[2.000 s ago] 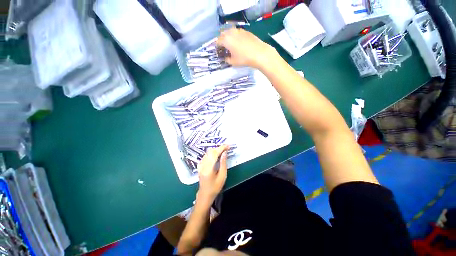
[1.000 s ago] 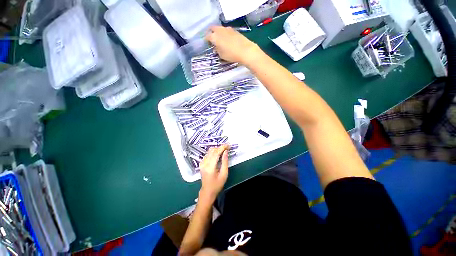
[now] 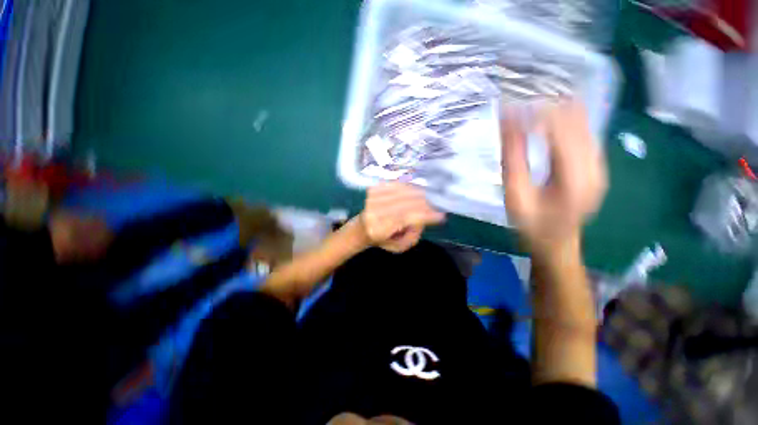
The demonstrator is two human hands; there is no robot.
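Observation:
The white tray (image 3: 353,124) stands on the green bench in front of me, its left part full of shiny silver cylindrical parts (image 3: 424,91). My left hand (image 3: 401,216) is at the tray's near edge, fingers curled; whether it holds anything is hidden. My right hand (image 3: 557,166) is over the right part of the tray, strongly blurred, with thumb and fingers apart and nothing visible in it. The whole picture is blurred.
A clear container (image 3: 573,12) is cut off beyond the tray. A clear basket (image 3: 731,207) with thin parts is at the right edge. Grey tubs (image 3: 41,75) stand far left. A small white piece (image 3: 632,144) lies right of the tray. Another person is partly visible lower left.
The view has swung down and left. My right hand has come back from the clear container to above the tray. My left hand has moved off the parts to the tray's near edge.

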